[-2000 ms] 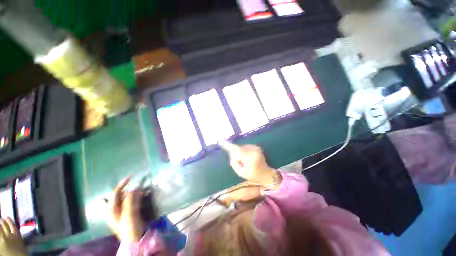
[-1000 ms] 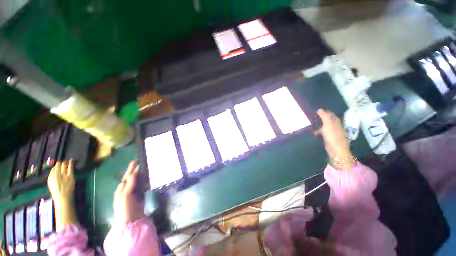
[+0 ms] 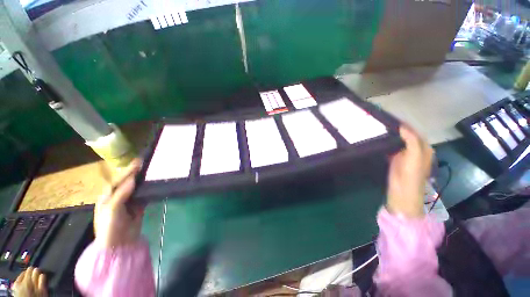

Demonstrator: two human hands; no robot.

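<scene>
A black phone tray is held up off the green bench, its near edge above the bench top. Several smartphones with bright white screens lie side by side in its slots. My left hand grips the tray's left end, with the thumb near its upper edge. My right hand grips the tray's right end. Behind it, a dark tray stack is partly hidden; two lit phones lie on it, one with a red-orange band.
A post with a yellowish wrapped end stands close behind my left hand. Another black tray lies at left, with another person's hand. A tray of lit phones is at right. White cord crosses the front edge.
Both my hands have closed on the tray's ends, and the tray has risen off the bench, towards the stack behind. The other person's hand at left has moved down. The view has tilted up.
</scene>
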